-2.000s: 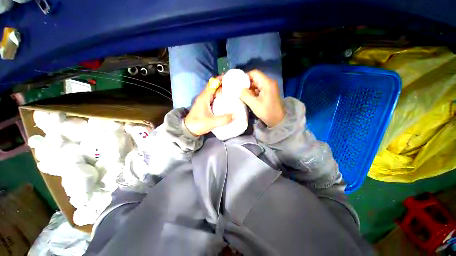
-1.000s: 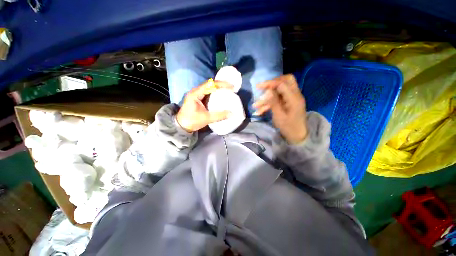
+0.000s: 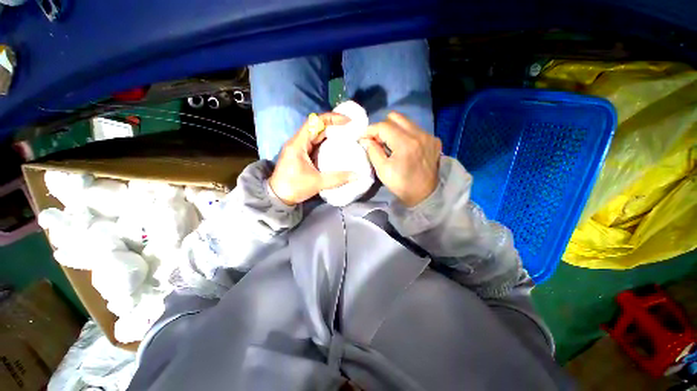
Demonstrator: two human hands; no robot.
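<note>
A white, rounded, two-lobed plush piece (image 3: 344, 162) is above my lap, its smaller lobe toward the table. My left hand (image 3: 299, 164) holds it from the left, with the thumb across the larger lobe and a small yellow band on a finger near the smaller lobe. My right hand (image 3: 406, 158) is at the right side of the piece, its fingertips bent together and touching it where the lobes meet. No needle or thread can be made out at the fingertips.
A cardboard carton (image 3: 72, 286) of white plush pieces (image 3: 118, 267) stands at left. A blue perforated basket (image 3: 546, 179) is at right, beside yellow bags (image 3: 638, 176). A red plastic object (image 3: 651, 328) is lower right. The blue table edge (image 3: 229, 57) crosses the top.
My right hand was at the piece, moved off to the right, and is now back against it. My left hand keeps its hold; the piece has shifted slightly left since the earliest frame.
</note>
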